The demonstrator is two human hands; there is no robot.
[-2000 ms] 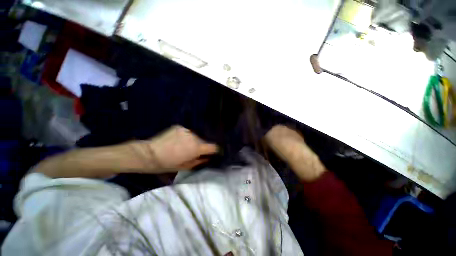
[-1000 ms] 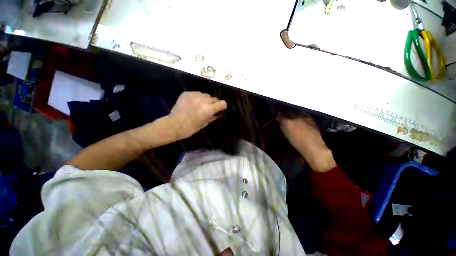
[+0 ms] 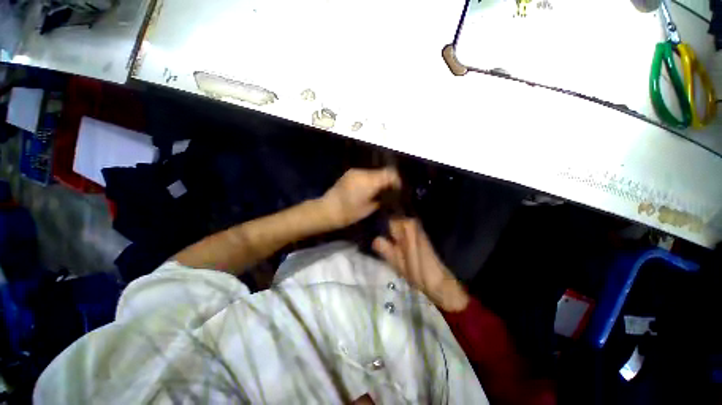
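Observation:
Dark cloth (image 3: 467, 229) hangs below the table edge and over the lap; its outline merges with the shadow. My left hand (image 3: 360, 195) is slightly blurred, its fingers closed on dark cloth just below the table edge. My right hand (image 3: 412, 255) is close below and to the right of it, blurred, fingers bent and partly spread towards the same dark material. Whether the right hand grips anything cannot be told. Strands of hair hang across the view.
The white machine table (image 3: 396, 103) runs across the top, its edge above my hands. Scissors (image 3: 671, 87) with green and yellow handles lie on it at right. A red bin (image 3: 73, 130) with white paper stands at left, a blue frame (image 3: 617, 293) at lower right.
My right hand has moved left and down from under the table edge, close to my left hand. My left hand has moved right and slightly down. The view has shifted slightly.

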